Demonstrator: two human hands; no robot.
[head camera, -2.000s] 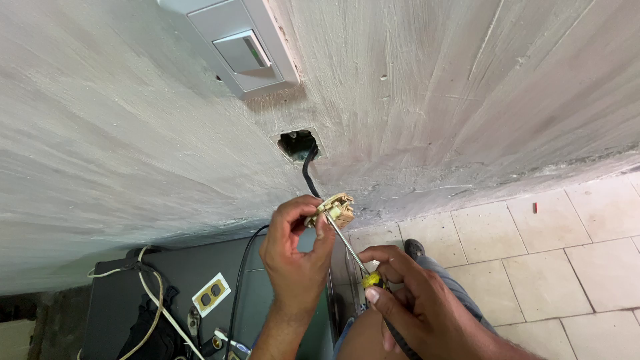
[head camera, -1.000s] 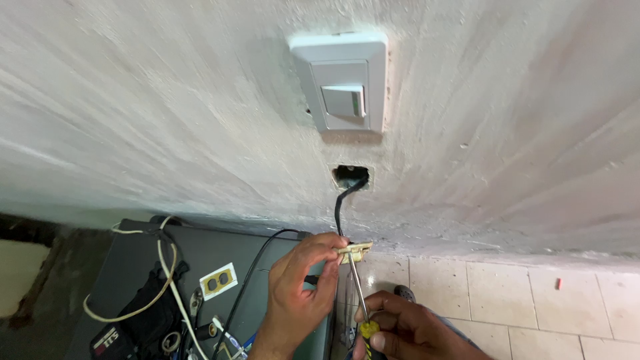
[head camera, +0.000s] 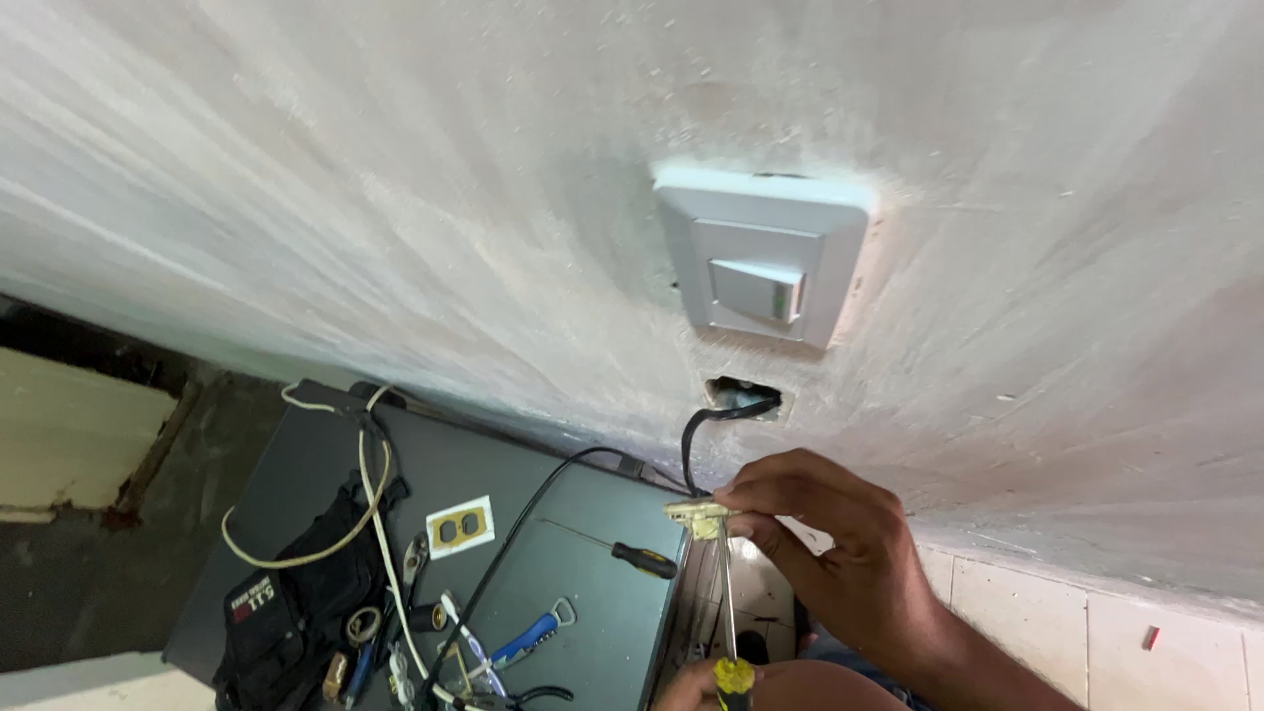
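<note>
My right hand (head camera: 839, 543) comes in from the lower right and pinches a cream electrical receptacle (head camera: 699, 515) between thumb and fingers. My left hand (head camera: 689, 687), mostly cut off at the bottom edge, is on the yellow and black handle of a screwdriver (head camera: 731, 612). Its metal shaft points up to the receptacle's underside; the exact contact of the tip is unclear. A black cable (head camera: 691, 439) runs from the open wall box (head camera: 743, 397) down behind the receptacle. Above the box is a white wall switch (head camera: 765, 262).
On the dark grey surface (head camera: 602, 612) lie a second screwdriver (head camera: 644, 560), an outlet cover plate (head camera: 460, 526), a black tool pouch (head camera: 296, 602), a blue-handled tool (head camera: 528, 637), and pale and black cables. Pale floor tiles (head camera: 1027, 602) show at the lower right.
The receptacle has passed from my left hand to my right. The screwdriver has passed from my right hand to my left. The view has shifted left.
</note>
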